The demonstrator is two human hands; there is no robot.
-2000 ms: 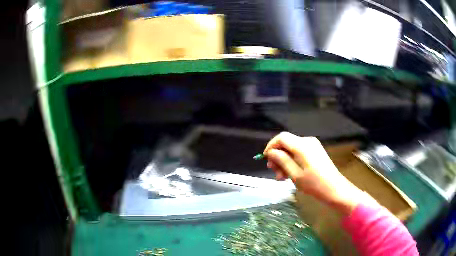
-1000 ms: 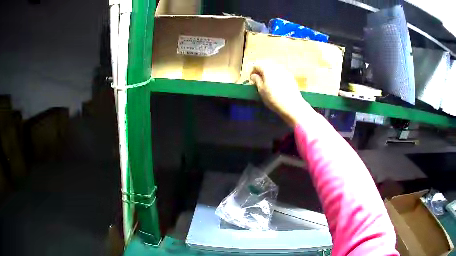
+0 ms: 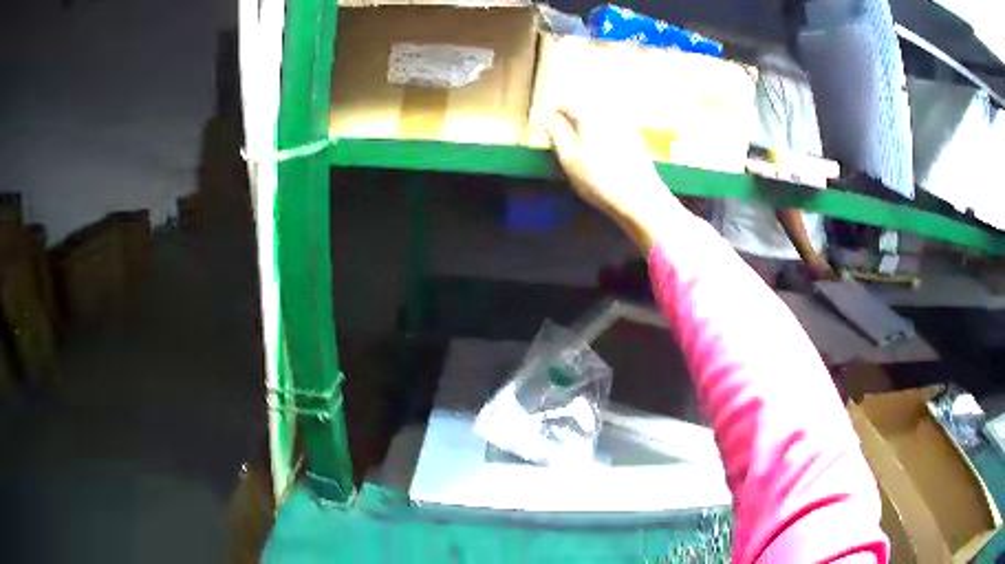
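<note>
My right hand [image 3: 601, 165], in a pink sleeve, is raised to the green shelf edge [image 3: 441, 158], its fingers at the lower left corner of a pale cardboard box [image 3: 694, 105]. The fingertips are overexposed, so I cannot tell whether they hold anything. A brown carton with a white label [image 3: 435, 94] stands left of that box. My left hand is out of the picture. The pile of small leaded parts [image 3: 702, 538] shows at the bottom edge, partly hidden by my sleeve.
A clear plastic bag [image 3: 551, 402] lies on a pale panel [image 3: 573, 490] on the green bench [image 3: 375, 538]. An open brown carton [image 3: 926, 468] is at right. A green post [image 3: 309, 275] stands at left. Another person's arm [image 3: 802, 240] shows behind the shelf.
My right hand has gone from above the bench up to the shelf edge, and the view has swung left. Over the last second the hand stays there; another person's arm has appeared behind.
</note>
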